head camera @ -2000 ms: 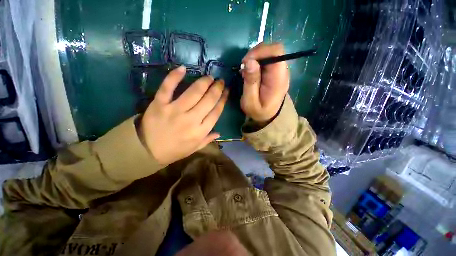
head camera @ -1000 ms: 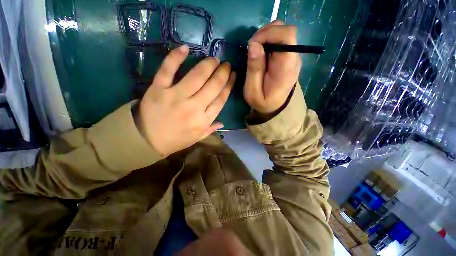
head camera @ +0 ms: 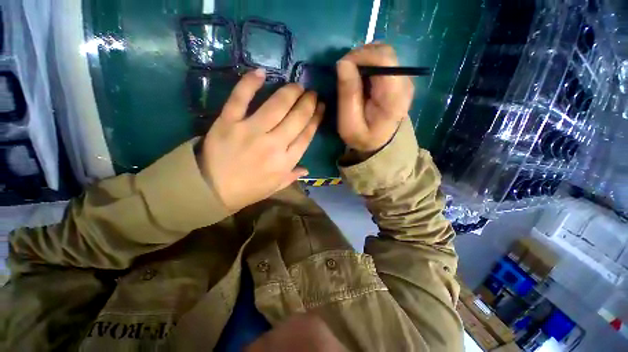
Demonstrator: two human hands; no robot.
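Note:
Two black rounded-square frames, a left one (head camera: pixel 207 65) and a right one (head camera: pixel 286 51), lie side by side on the green mat (head camera: pixel 144 130). Part of another black frame (head camera: pixel 299 69) shows just beyond the fingers of my left hand (head camera: pixel 258 141). My left hand lies palm down with its fingers spread over dark frames, mostly hidden beneath it; whether it grips one I cannot tell. My right hand (head camera: pixel 375 96) is shut on a thin black pen-like tool (head camera: pixel 399 71), held nearly level. The tool's working tip is hidden or too dark to see.
A tall stack of shiny clear trays (head camera: pixel 530 117) stands at the right. A white tray with dark frames and milky film (head camera: pixel 41 89) is at the left edge. Hazard tape (head camera: pixel 323 182) marks the mat's front edge. Blue bins (head camera: pixel 509 278) and cartons (head camera: pixel 475 313) are at lower right.
The right hand has shifted slightly right, and the black tool has turned from slanting to nearly level. The left hand stays over the frames. The view has shifted a little.

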